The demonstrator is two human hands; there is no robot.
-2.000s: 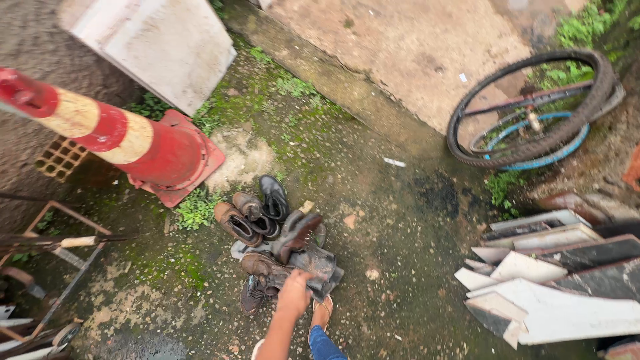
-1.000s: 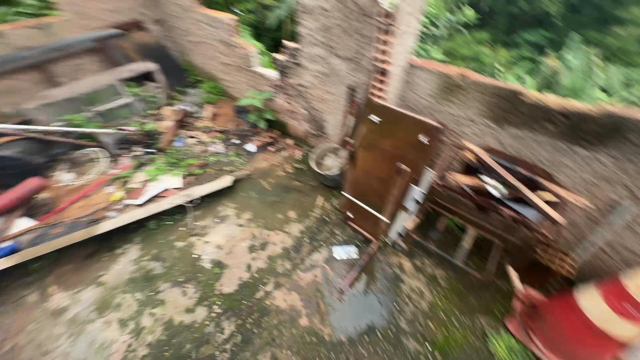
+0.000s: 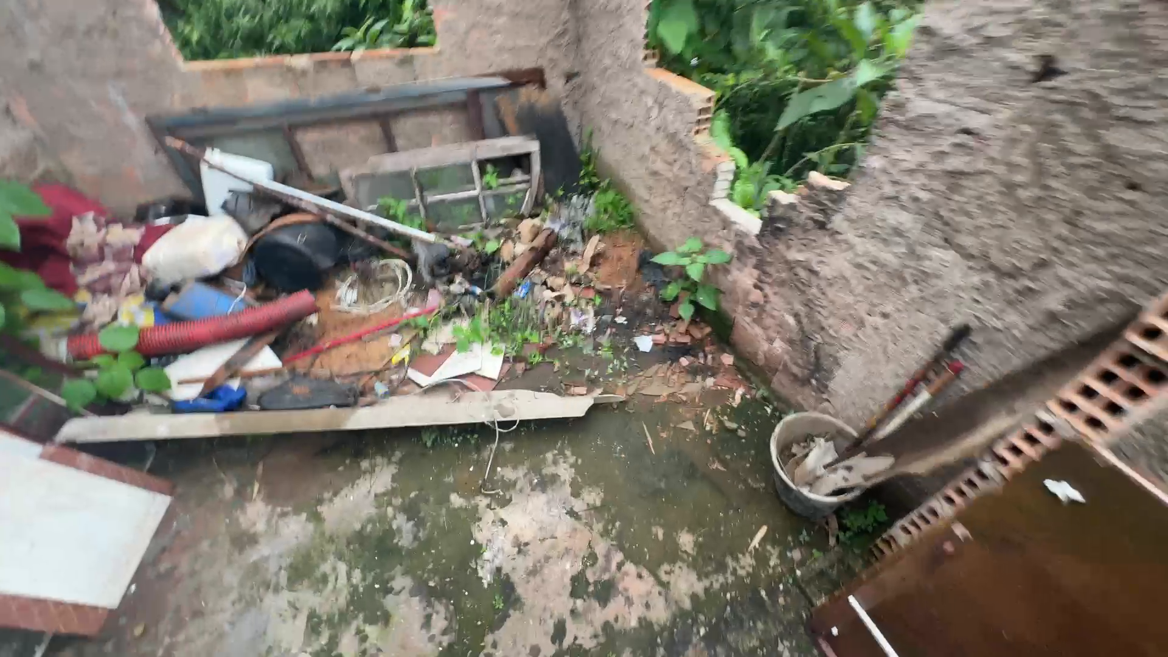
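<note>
Neither my left hand nor my right hand shows in the head view now, so what they hold is hidden. A bucket with debris and two long handles in it stands against the rough wall at the right. Along the front of a rubbish heap lies a long pale board. Behind it are a red corrugated hose, a black round container, a white sack and a coil of pale cord. An old window frame leans at the back.
Mossy, stained concrete floor spreads across the foreground. At lower right, a brown panel lies beside hollow bricks. A white panel with reddish edging juts in at the left. Broken masonry walls enclose the corner.
The view has swung from the shoes on the ground to the rubbish corner. Two seconds ago a hand was at the shoes; now no hand is in view.
</note>
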